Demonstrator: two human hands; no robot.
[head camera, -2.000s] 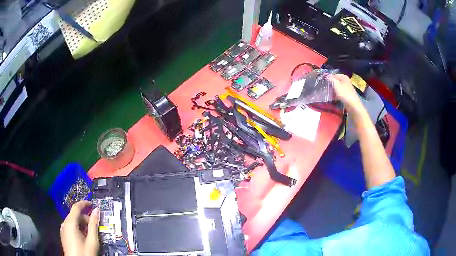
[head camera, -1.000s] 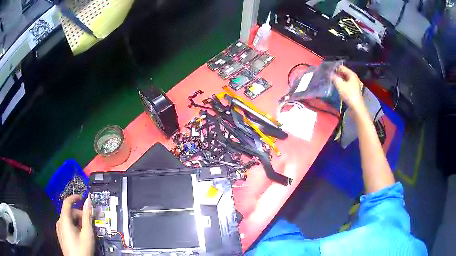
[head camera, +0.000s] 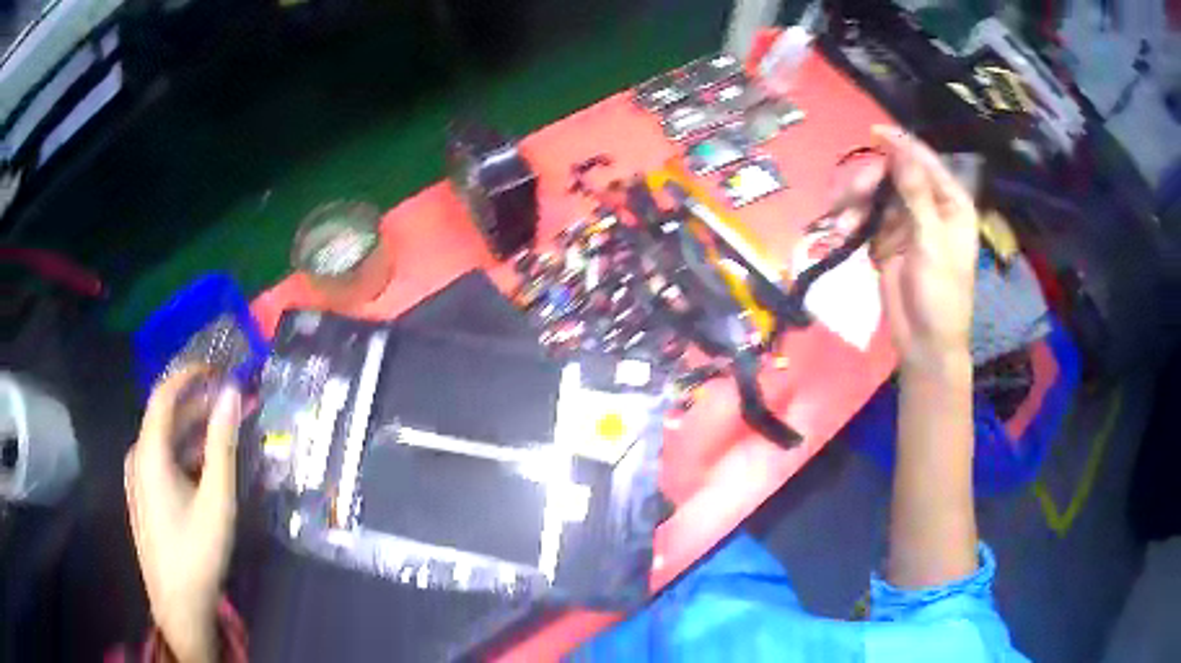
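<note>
An open tablet chassis (head camera: 486, 447) lies on the bench's near end, with a dark middle, pale strips and a yellow label. A small board (head camera: 292, 421) is at its left end. My left hand (head camera: 181, 505) is left of the chassis, thumb and fingers apart, fingertips over the near edge of the blue bin; I see nothing in it. My right hand (head camera: 935, 253) is raised over the bench's right edge, fingers curled on a dark strip (head camera: 844, 253) that hangs down to the left. The view is blurred, and the palm's contents are partly hidden.
A blue bin of screws (head camera: 201, 317), a glass dish (head camera: 339, 246) and a small black fan (head camera: 499, 194) stand along the far side. Tangled flex cables (head camera: 699, 292) and small parts (head camera: 589, 292) lie behind the chassis. Spare circuit boards (head camera: 706, 104) and white paper (head camera: 848, 298) lie farther right.
The view has shifted, and the bench sits higher in it. My right hand has turned upright; the clear bag it held no longer shows clearly, and a dark strip hangs from its fingers.
</note>
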